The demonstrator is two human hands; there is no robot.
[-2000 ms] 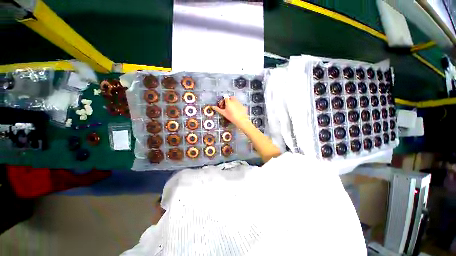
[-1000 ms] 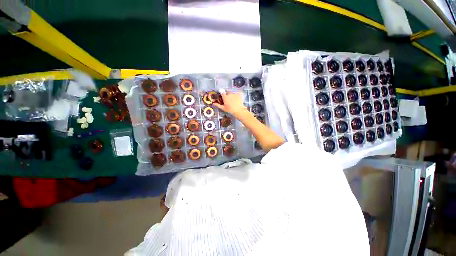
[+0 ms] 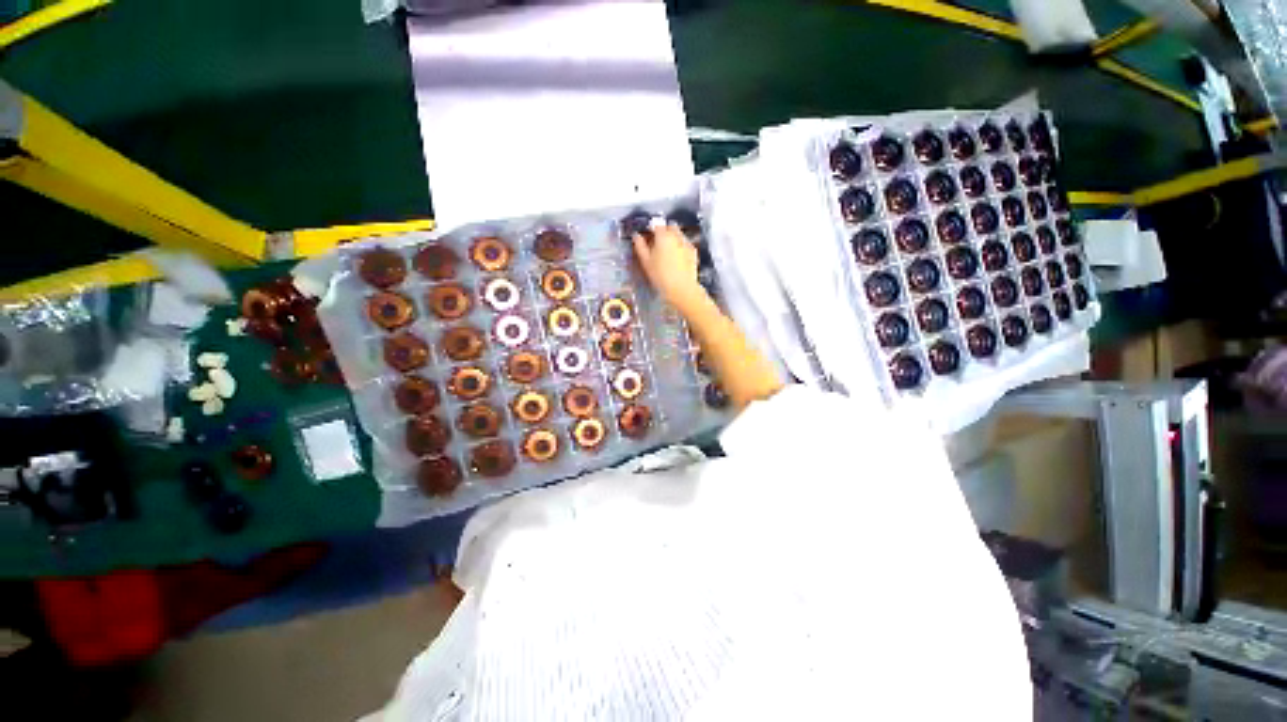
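Note:
The blister tray (image 3: 370, 497) lies in front of me, with copper ring parts (image 3: 525, 367) in its left and middle pockets. Several dark parts (image 3: 685, 223) sit near its right edge. My right hand (image 3: 663, 257) is over the tray's upper right, palm down. Its fingertips are at a dark part (image 3: 635, 223) in the top row; whether they grip it cannot be told. My forearm and sleeve cover part of the tray's right side. My left hand is not visible.
A tray stack (image 3: 827, 303) with dark parts on top stands at the right. A white sheet (image 3: 551, 134) lies behind the tray. Loose copper rings (image 3: 289, 317), white bits (image 3: 215, 381) and clear bags (image 3: 64, 332) lie at the left. Yellow frames (image 3: 141, 184) border the bench.
My right hand has let go of a copper ring and moved back and right to the dark part. A copper ring now sits in the top-row pocket that was empty. The view has shifted and turned.

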